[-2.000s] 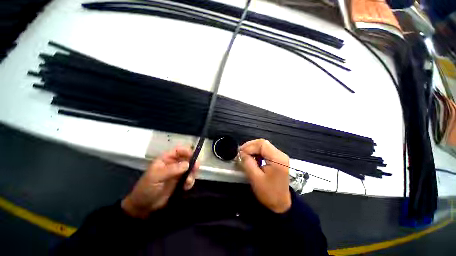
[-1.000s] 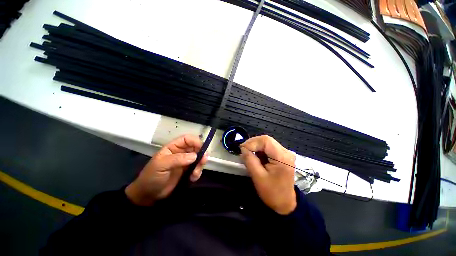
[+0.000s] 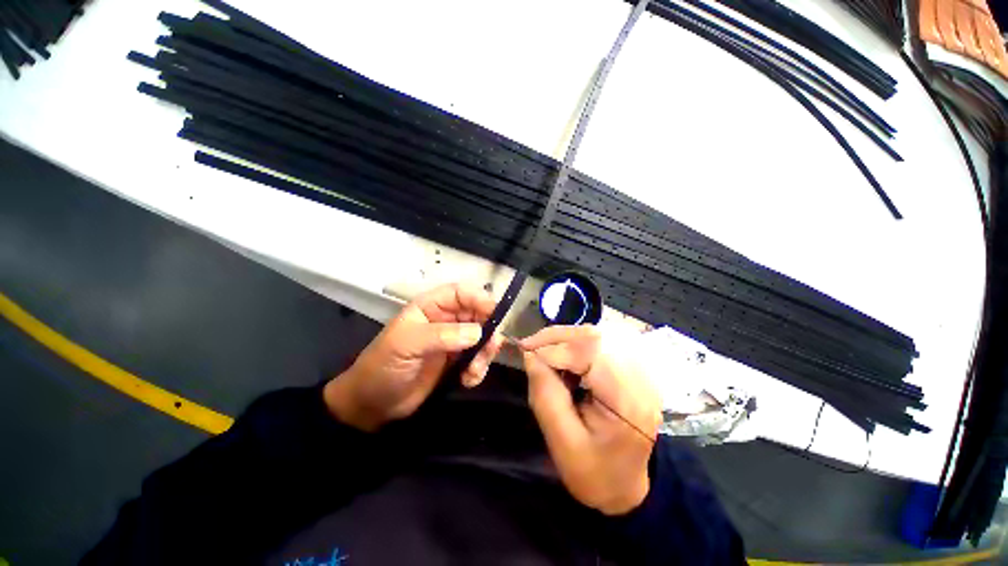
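Observation:
My left hand (image 3: 426, 352) holds a long narrow black strap (image 3: 575, 138) between thumb and fingers near its close end. The strap runs away across the main strap pile (image 3: 420, 155). My right hand (image 3: 591, 409) pinches a thin dark rod (image 3: 619, 417); its tip is close to the strap beside my left fingertips, and I cannot tell if it touches. A small round black pot (image 3: 570, 301) with a white-blue reflection stands just beyond my right fingers, at the table's near edge.
A crumpled, stained rag (image 3: 713, 417) lies right of the pot, with thin cord loops (image 3: 842, 467) beside it. Separated straps (image 3: 823, 111) lie at the far right. A pale backing sheet (image 3: 442, 268) shows under the pile. Black straps (image 3: 984, 464) hang at the table's right end.
My right hand has moved from the pot towards the strap, bringing the rod tip near my left fingers. The view has shifted, so the table's things appear further right.

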